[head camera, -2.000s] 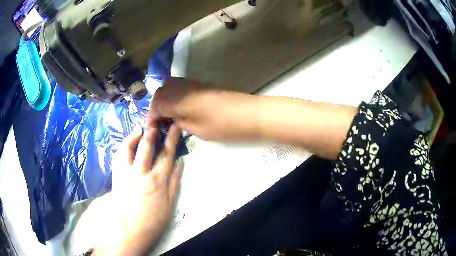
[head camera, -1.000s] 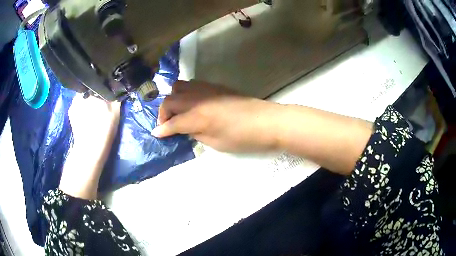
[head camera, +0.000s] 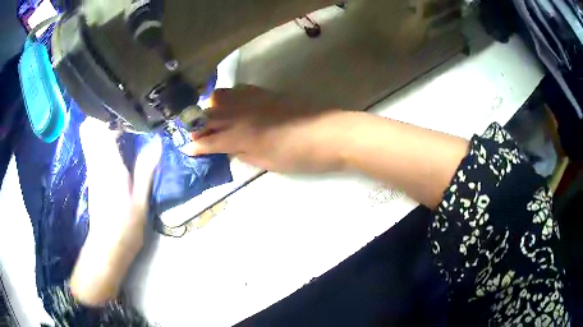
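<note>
The navy shiny fabric (head camera: 192, 175) lies under the machine head and glares blue in the lamp light. More of it spreads at the left, beyond my left hand. My left hand (head camera: 118, 185) lies on the fabric left of the needle area, overexposed, fingers pointing up under the head. My right hand (head camera: 249, 131) is at the fabric's right side beside the presser foot (head camera: 179, 135), fingers bent together at the fabric edge. The fingertips are partly hidden by glare and the knurled knob (head camera: 192, 119). The sewing machine head (head camera: 115, 64) covers the stitching point.
The beige machine bed (head camera: 307, 70) meets the white tabletop (head camera: 287, 236) along a dark seam. Small reddish snips (head camera: 310, 27) lie on the bed. A turquoise oval object (head camera: 41, 89) is left of the head, with a lit phone (head camera: 39, 13) above. Dark cloth hangs at the upper right.
The fabric's near edge has moved up towards the needle, uncovering the seam and a hooked dark line on the table. Earlier both hands were together at the fabric; my left hand moved left.
</note>
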